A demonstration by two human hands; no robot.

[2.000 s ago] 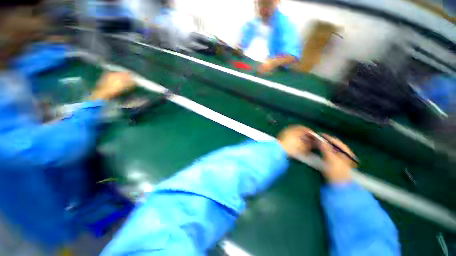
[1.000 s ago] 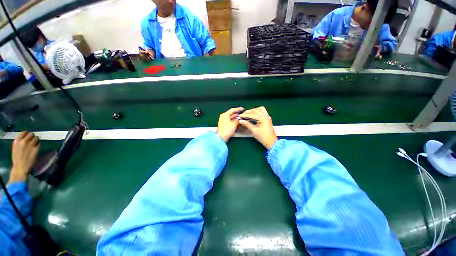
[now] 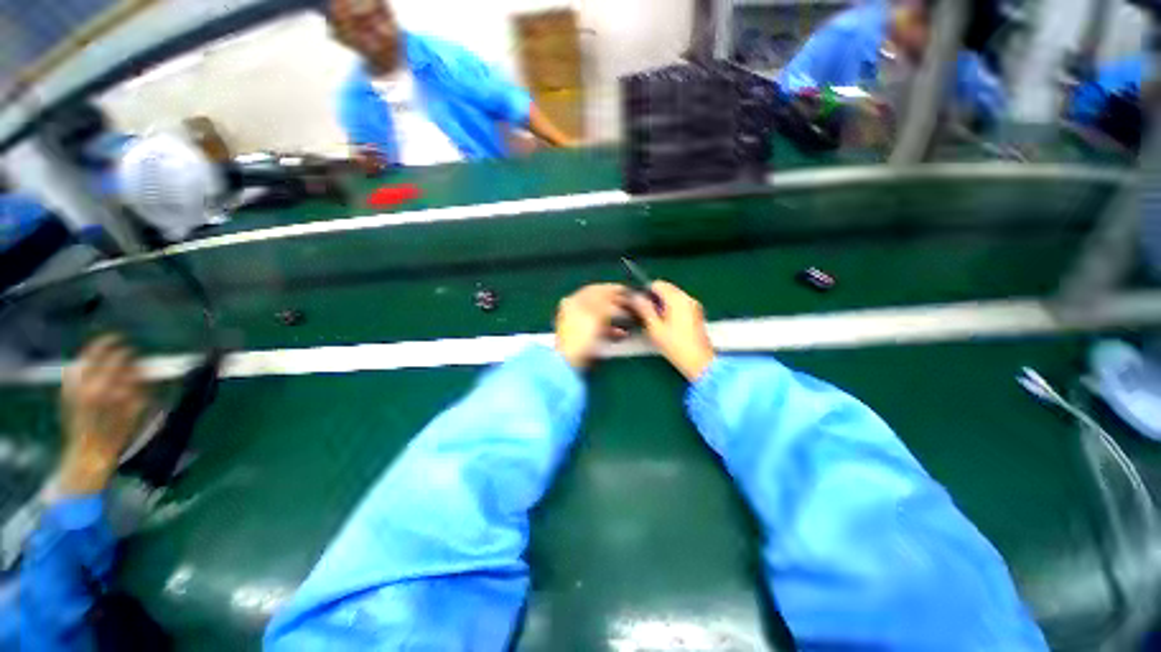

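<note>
My left hand (image 3: 591, 324) is just above the white belt edge rail (image 3: 484, 348), its fingers closed around a small dark device unit (image 3: 624, 321) that is mostly hidden. My right hand (image 3: 677, 329) touches it from the right and holds a thin dark tool, perhaps tweezers (image 3: 637, 273), whose tip points up and away to the left. More dark units lie spaced out on the green conveyor belt: one left of centre (image 3: 486, 299), one further left (image 3: 290, 316) and one at the right (image 3: 817, 278). The picture is slightly blurred.
At left, a neighbour's hand (image 3: 102, 401) is beside a dark tool. A white cable (image 3: 1082, 420) and white fan base (image 3: 1131, 382) are at right. Across the belt are a black tray stack (image 3: 698, 127), red material (image 3: 392, 196), a white fan (image 3: 168, 185) and people in blue.
The thin tool now points up and away, where it lay nearly flat. The neighbour's hand has moved right. The belt units appear slightly further left, and the view has tilted slightly.
</note>
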